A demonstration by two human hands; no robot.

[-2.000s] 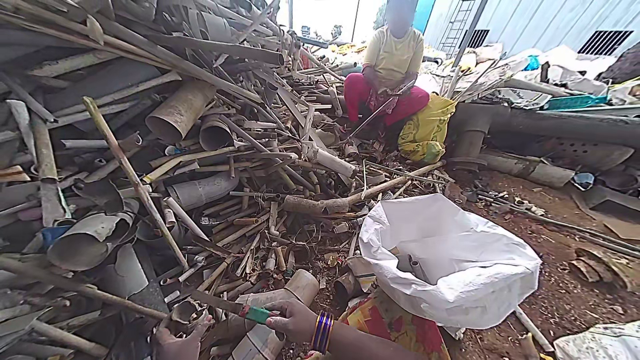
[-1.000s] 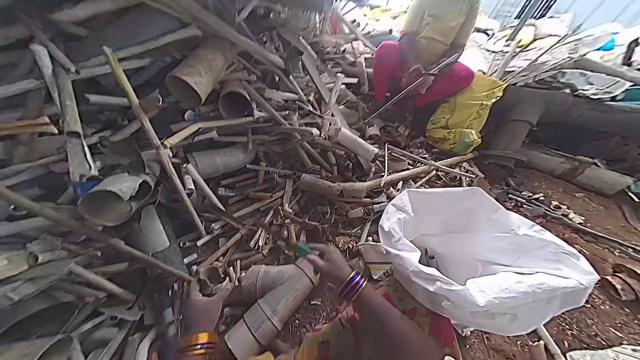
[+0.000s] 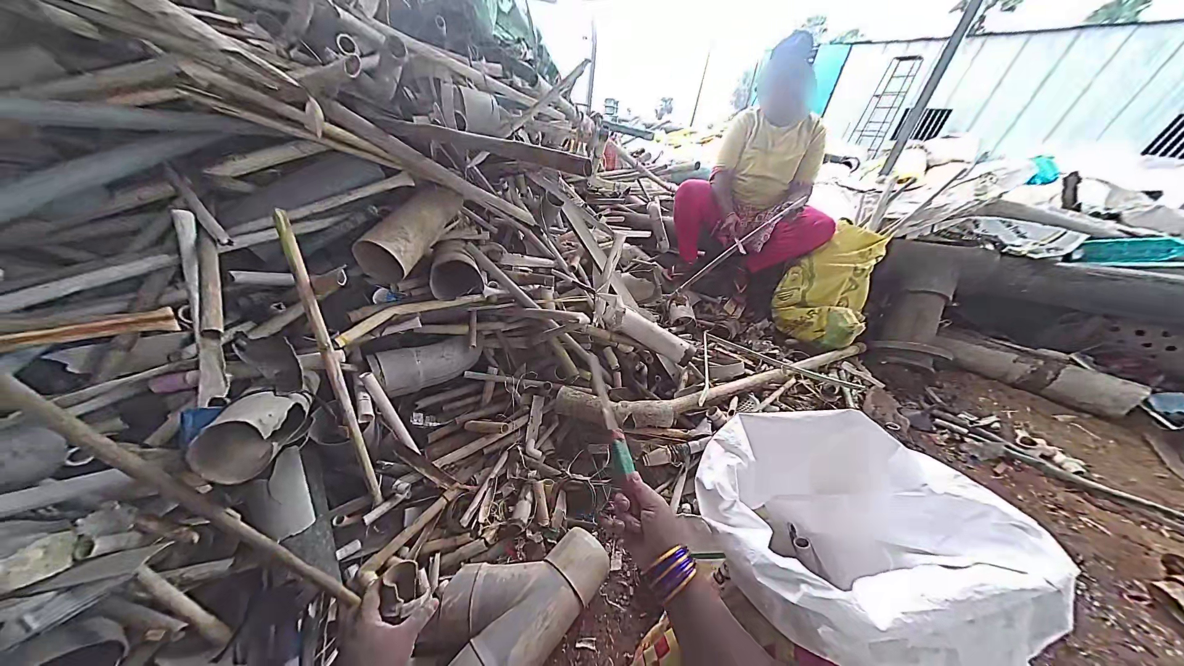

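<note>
My right hand [image 3: 647, 523], with blue and gold bangles at the wrist, grips the green handle of a long-bladed tool [image 3: 610, 416]; its blade points up and away over the scrap. At the bottom, my left hand [image 3: 384, 629] holds a short broken piece of pipe [image 3: 400, 583] between thumb and fingers. A long thin pole [image 3: 176, 481] ends right beside that hand. A thick grey pipe elbow [image 3: 546, 592] lies between my two hands. To the right of my right hand stands an open white woven sack [image 3: 888, 518] with some pipe pieces inside.
A high heap of scrap pipes [image 3: 444, 176] fills the left and centre. Another person [image 3: 763, 176] sits beyond it, holding a long thin piece, beside a yellow sack [image 3: 828, 287]. Large grey pipes [image 3: 1036, 370] lie at the right, by brown bare ground.
My right hand has swung the tool away from my left hand, and its blade now points forward. The left hand stays low at the pipe piece. The view has shifted.
</note>
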